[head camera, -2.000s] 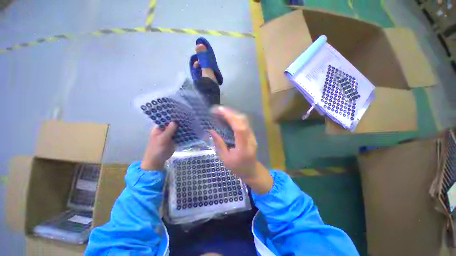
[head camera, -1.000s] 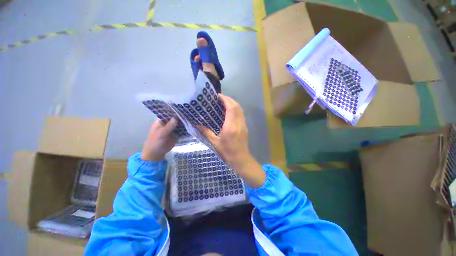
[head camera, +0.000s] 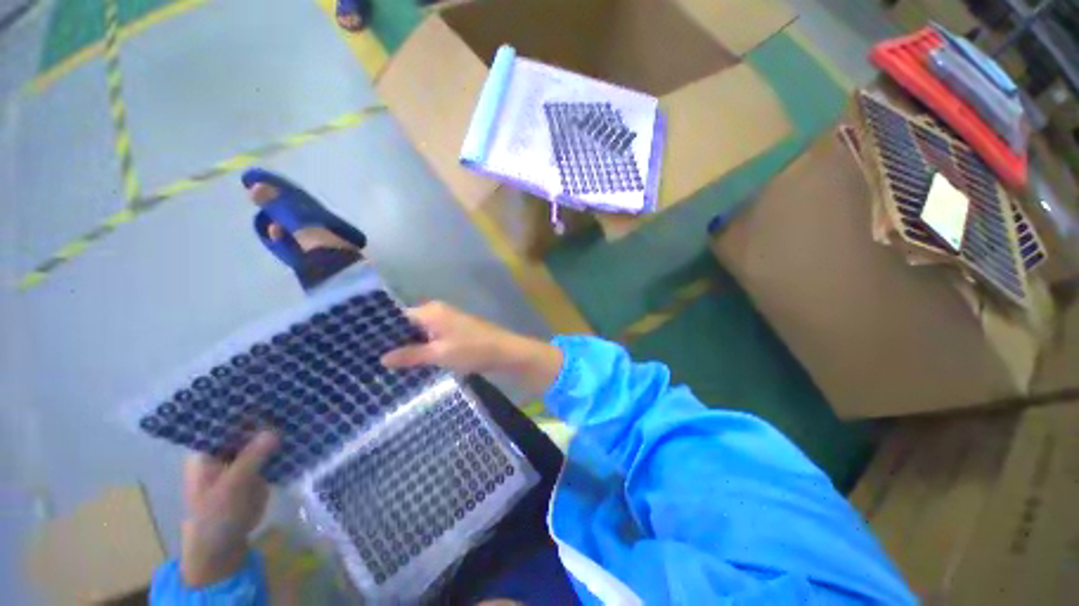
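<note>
A thin sheet of black rings (head camera: 290, 367) is held spread out above my lap. My left hand (head camera: 225, 497) grips its lower left edge, thumb on top. My right hand (head camera: 467, 346) grips its right edge, thumb on the rings. The fingers under the sheet are hidden. A stack of ring sheets (head camera: 414, 485) with a pale edge and shiny clear film lies on my lap, just below the held sheet.
An open carton (head camera: 734, 130) stands ahead, with a writing pad (head camera: 515, 160) across its flap and loose ring sheets (head camera: 574, 154) on it. At right, a carton (head camera: 852, 284) has slotted brown sheets (head camera: 988, 243) and a red tray (head camera: 952, 107) on top. A carton flap (head camera: 101, 545) shows lower left.
The view has swung to the right, bringing the red tray into sight. The bunched, bent sheets in my hands are now one flatter, wider spread. Both hands have moved farther apart.
</note>
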